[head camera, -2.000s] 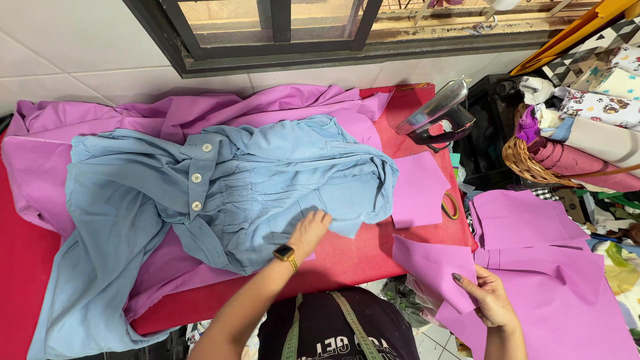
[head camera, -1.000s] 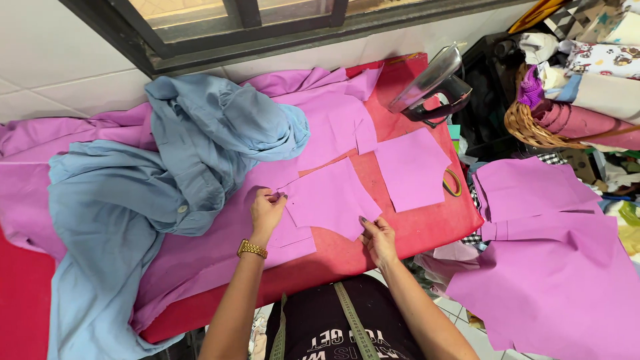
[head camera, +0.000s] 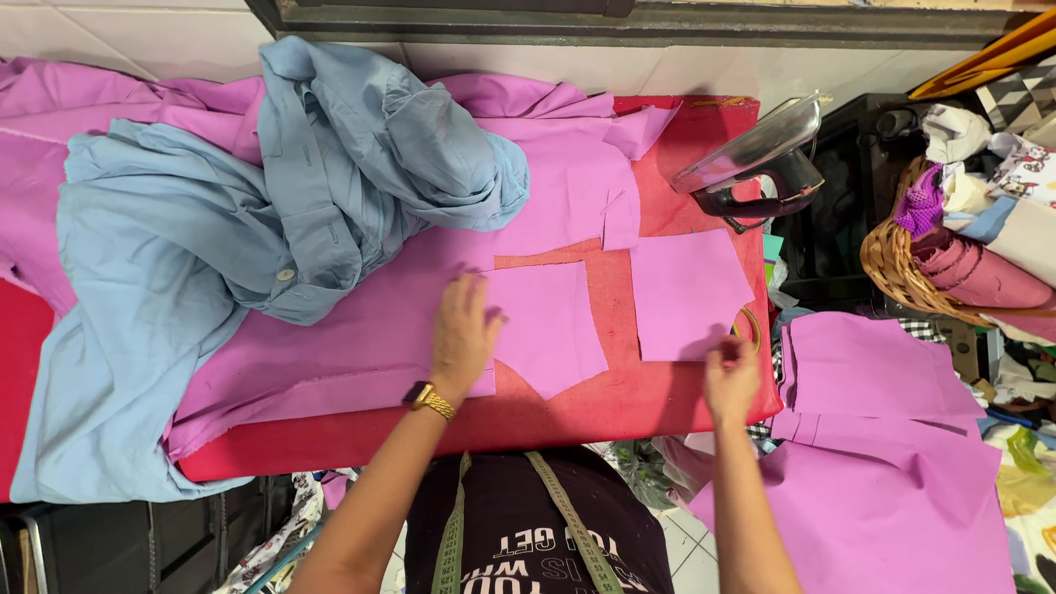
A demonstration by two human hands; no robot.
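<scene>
My left hand (head camera: 464,334) lies with its fingers apart at the left edge of a cut pink-purple fabric piece (head camera: 549,326), over larger pink-purple cloth (head camera: 355,355). My right hand (head camera: 732,375) is at the lower right corner of a second cut piece (head camera: 686,301), beside the yellow handle loop (head camera: 749,330) of what looks like scissors, partly under that piece. Its fingers are bent together; whether they pinch anything is unclear. A light blue buttoned garment (head camera: 330,198) lies bunched on the pink-purple cloth at the left.
The red padded table (head camera: 561,421) carries a clothes iron (head camera: 763,161), tilted at its back right. More pink-purple pieces (head camera: 883,478) hang at the right. A wicker basket (head camera: 891,256) of rolled fabric stands beyond. A tape measure (head camera: 577,528) hangs from my neck.
The blue garment, spread out in the oldest frame, is now bunched at the left. The piece held in my right hand then now lies on the table, and that hand has moved right since one second ago.
</scene>
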